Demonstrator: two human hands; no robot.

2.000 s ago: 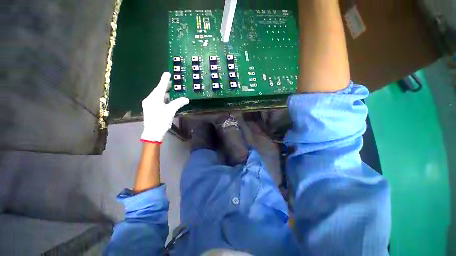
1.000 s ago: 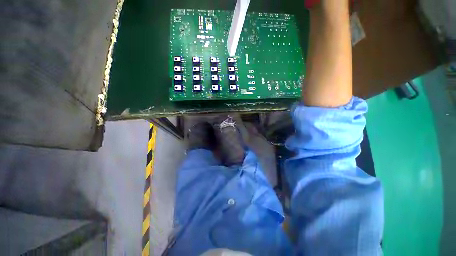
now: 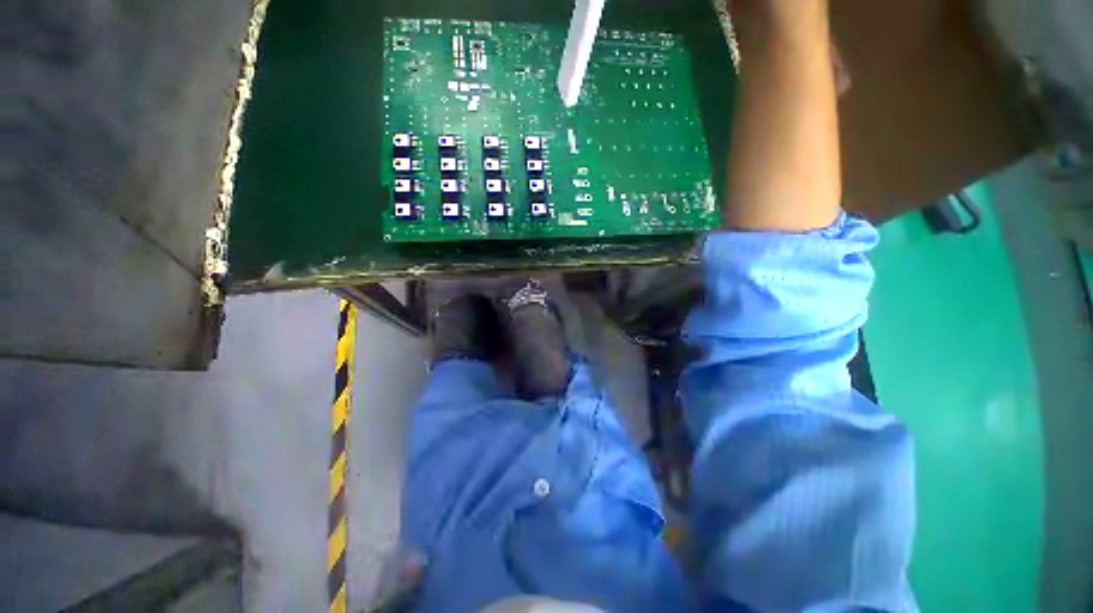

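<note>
A large green circuit board lies flat on the dark green booth mat. Rows of dark square parts with white centres sit at its lower left. A white nozzle comes in from the top edge, its tip over the upper middle of the board; whether it touches cannot be told. My bare right forearm reaches up past the board's right side. My right hand is beyond the top edge, so its grip is hidden. My left hand cannot be made out; a small blurred pale shape at the bottom left is unclear.
A worn grey booth wall stands on the left. A brown cardboard flap is on the right, beside a bright green bench with a small black object. Yellow-black tape runs along the grey floor.
My gloved left hand left the board's lower left corner and went out of view. The nozzle tip moved down towards the dark parts, then back up and slightly right. The view shifted slightly.
</note>
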